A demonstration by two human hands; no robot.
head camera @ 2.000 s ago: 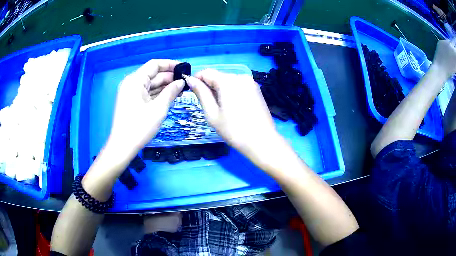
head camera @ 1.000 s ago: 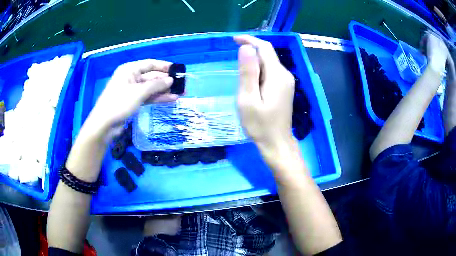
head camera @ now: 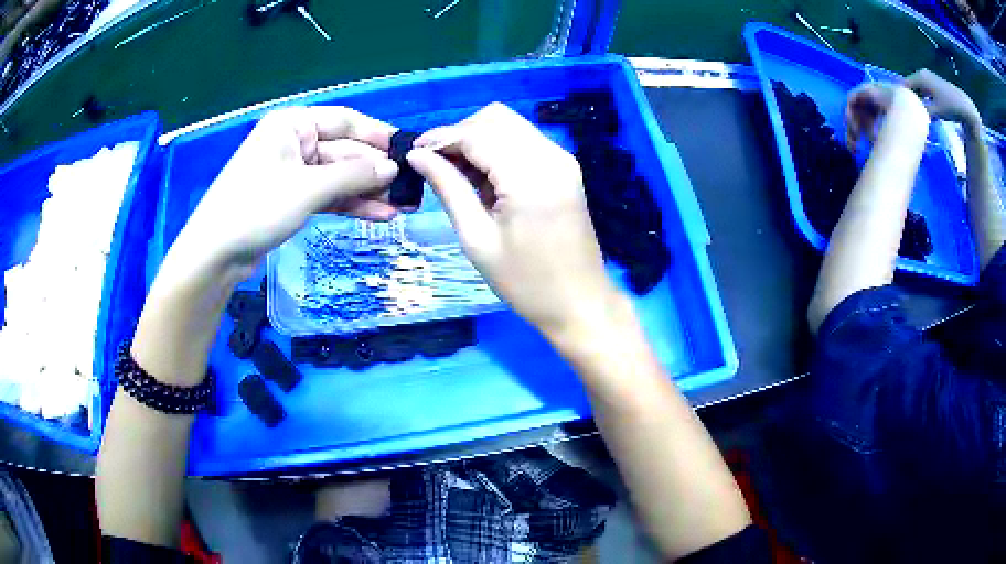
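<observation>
My left hand (head camera: pixel 292 182) holds a black plastic housing (head camera: pixel 405 169) upright between thumb and fingers, above the clear parts box. My right hand (head camera: pixel 502 198) is at the housing's right side, thumb and forefinger pinched together at its face. A small pale bit shows at these fingertips; whether it is a lead cannot be told. The clear parts box (head camera: pixel 289 322) holds a pile of white-and-blue leads and lies in the large blue parts tray (head camera: pixel 441 435). Loose black housings lie heaped at the tray's right (head camera: pixel 629 215), in a row before the box, and at the left.
A blue tray (head camera: pixel 124 237) of white parts (head camera: pixel 68 275) stands at the left. The green conveyor belt (head camera: pixel 386 39) runs beyond, with scattered housings and white leads. At the right, another person's arms (head camera: pixel 883 198) reach over a blue tray (head camera: pixel 800 220) with black parts.
My right hand has come back left to the housing from the tray's right side, where a white lead stretched between the hands. The other person's hand has moved left over their tray.
</observation>
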